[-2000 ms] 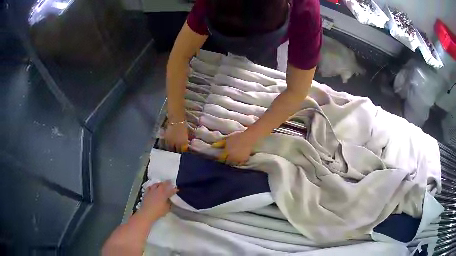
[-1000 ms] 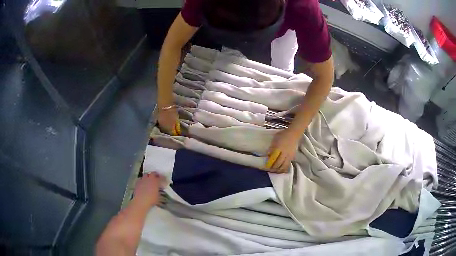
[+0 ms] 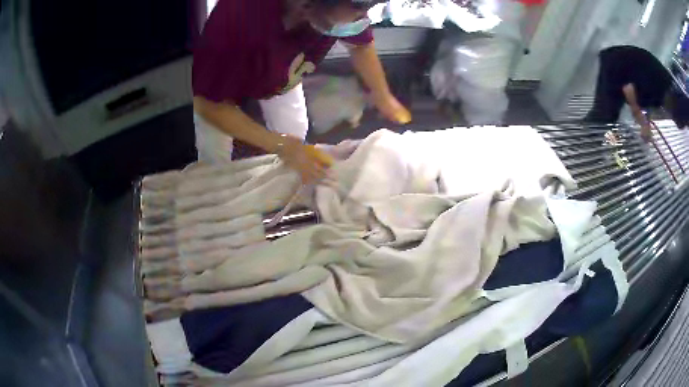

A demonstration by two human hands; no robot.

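Note:
Neither of my hands shows in the current view. The beige cloth [image 3: 423, 264] lies in long ridges at the left and in a loose heap across the middle and right. A navy cloth panel [image 3: 242, 329] with pale borders lies at the lower left of it, and another navy piece [image 3: 526, 264] shows at the right. Pale whitish cloth [image 3: 453, 344] lies in folds along the near side. Bare metal tubes [image 3: 291, 218] show in a gap between the ridges.
A coworker in a maroon shirt and mask [image 3: 257, 60] stands across the frame, one hand over the cloth. Another person in black [image 3: 634, 79] bends at the far right over long metal tubes [image 3: 627, 181]. Clear plastic bags [image 3: 477, 75] stand behind.
The view has turned to the right. My left hand has left the picture. The coworker has straightened up and lifted both hands from the near ridge. The second person has come into view.

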